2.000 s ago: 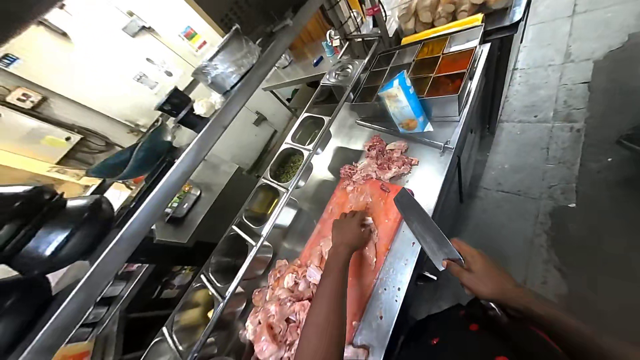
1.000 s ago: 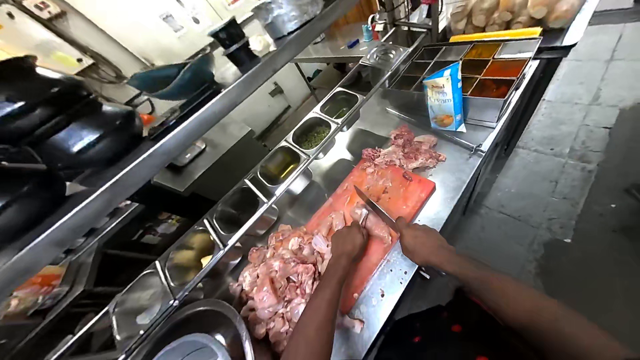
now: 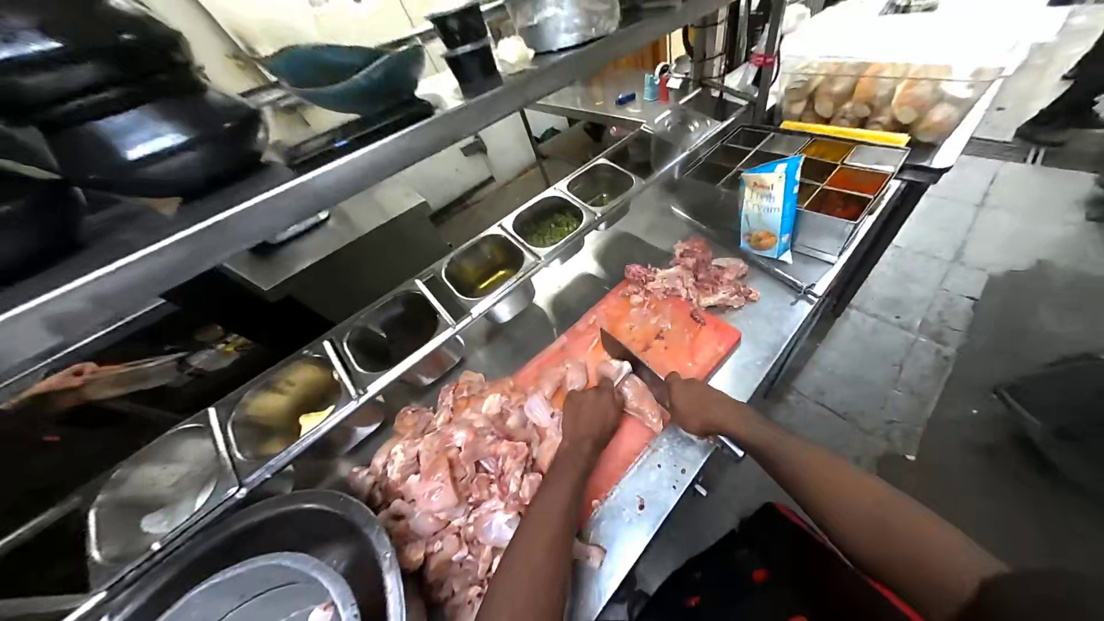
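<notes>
A red cutting board (image 3: 716, 341) lies on the steel counter. My right hand (image 3: 697, 405) is closed around a large knife (image 3: 634, 358), its blade over the board and against a piece of raw meat (image 3: 640, 401). At the left end of that piece is my left hand (image 3: 592, 412), fingers curled on the meat. A big heap of cut raw meat, apparently chicken, (image 3: 466, 466) covers the board's near left part and the counter beside it. Redder trimmings with bone (image 3: 694, 276) sit at the board's far end.
Steel inserts, one with chopped greens (image 3: 552, 228), line the counter's left side under a metal shelf (image 3: 362, 159). A metal bowl (image 3: 386, 552) stands near left. Beyond the trimmings are a blue-and-white carton (image 3: 770, 207) and a spice tray (image 3: 824, 241). A person's hand (image 3: 65, 384) shows far left.
The knife was raised off the board's right side two seconds ago; it has come down onto the board beside my left hand. My left hand stays at the meat.
</notes>
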